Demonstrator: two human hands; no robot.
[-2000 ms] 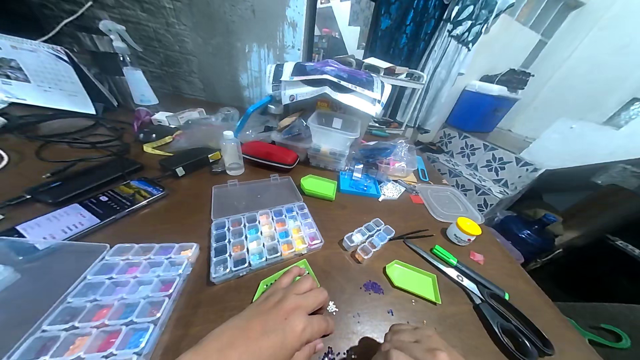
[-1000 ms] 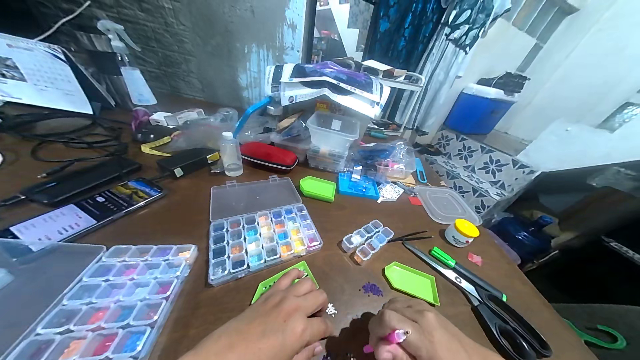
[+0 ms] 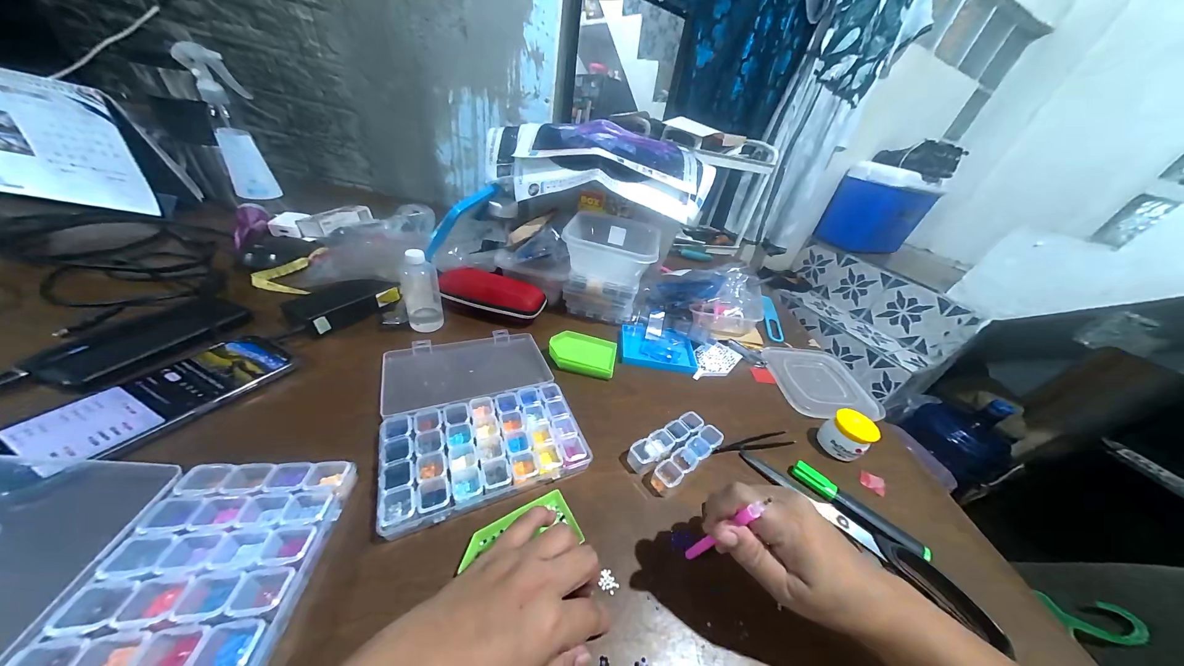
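My right hand (image 3: 782,546) grips a pink pen-like applicator (image 3: 726,530), held slantwise above a small heap of purple beads (image 3: 684,541). My left hand (image 3: 527,592) lies over a green craft tray (image 3: 557,504); its fingers cover much of the tray, and whether they hold it I cannot tell. Beside the left fingertips is a small pile of white beads (image 3: 608,582). Dark bits lie at the bottom edge between the hands. Behind the left hand stands an opened clear case (image 3: 393,518) of small compartments with coloured beads. A small cluster of clear bead boxes (image 3: 675,449) sits farther right.
Black-handled scissors (image 3: 943,587), a green marker (image 3: 860,509), a yellow-lidded jar (image 3: 848,435) and black tweezers (image 3: 754,442) lie right. A larger bead case (image 3: 314,546) and a phone (image 3: 148,398) are left. Behind are another green tray (image 3: 583,354), a red case (image 3: 492,294) and a clear bottle (image 3: 422,291).
My right hand has moved up and away from the bottom edge, with the pink applicator in it. It now hides the second green tray seen at the right earlier. My left hand stays over its tray.
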